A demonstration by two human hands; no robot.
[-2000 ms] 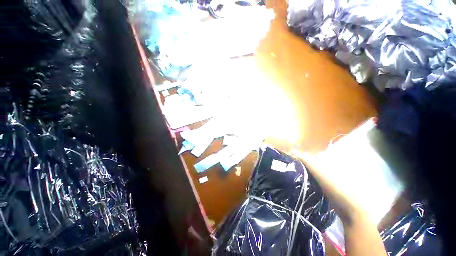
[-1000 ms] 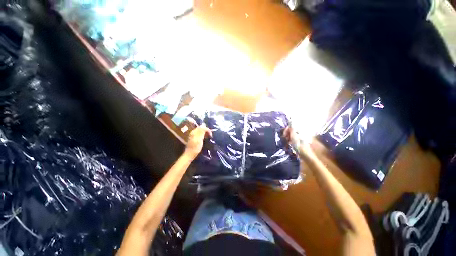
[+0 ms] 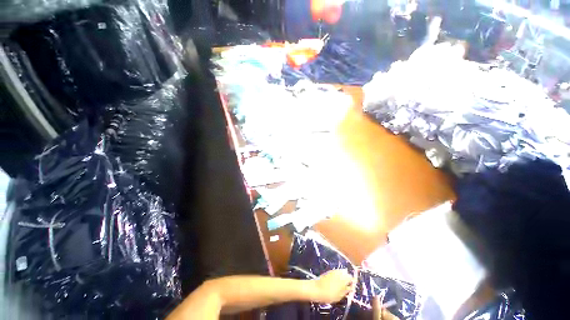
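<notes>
A bagged dark garment bundle (image 3: pixel 312 253) lies at the table's near edge, in glinting clear film, cut off by the frame's bottom. A whitish tying string (image 3: pixel 355 281) runs over it. My left hand (image 3: pixel 336 286) reaches in from the lower left, with its fingers closed at the string on top of the bundle. My right hand (image 3: pixel 382 311) shows only as a small part at the bottom edge, right of the string; its grip is hidden.
A glaring white sheet (image 3: pixel 431 256) lies right of the bundle. Pale fabric strips (image 3: pixel 284 215) heap along the table's left edge. White-grey garments (image 3: pixel 462 119) and dark garments (image 3: pixel 512 219) pile on the right. Bagged dark packs (image 3: pixel 69 231) stand across the dark gap at left.
The view has swung up and forward. The bundle that both hands held by its sides now lies lower in view, with a string over it. My left hand has moved onto its top.
</notes>
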